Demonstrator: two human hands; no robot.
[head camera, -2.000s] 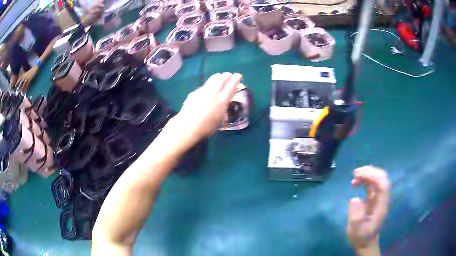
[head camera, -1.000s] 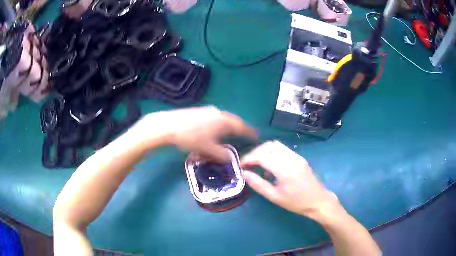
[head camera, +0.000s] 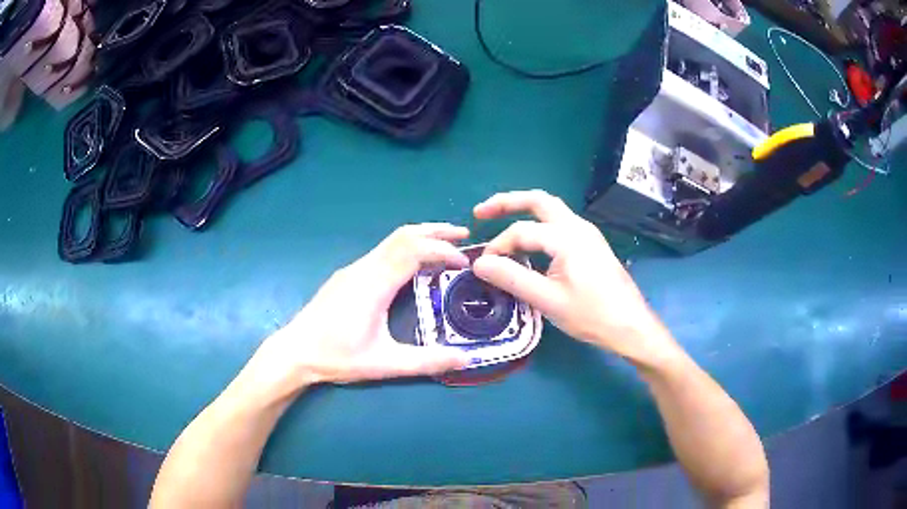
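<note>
A camera housing (head camera: 527, 343) with a light rim sits on the green mat in front of me, its opening facing up. A round black lens module (head camera: 479, 306) shows inside it, and a reddish-brown edge shows under it. My left hand (head camera: 373, 308) grips the housing from the left, thumb along the near rim and fingers at the far rim. My right hand (head camera: 557, 268) is at the far right rim, thumb and index finger close together over the lens's far edge; whether they pinch a small part cannot be told.
Black front covers (head camera: 398, 75) are heaped at the left and far left. The white and grey screw feeder (head camera: 646, 149) stands at the right, with the electric screwdriver (head camera: 781, 189) hanging against it. A black cable (head camera: 542, 75) curves behind. Pink housings (head camera: 60, 60) are stacked far left.
The housing came from the back of the mat to the near middle. My left hand now grips its side. My right hand came in from the right to its rim. The view has tilted down.
</note>
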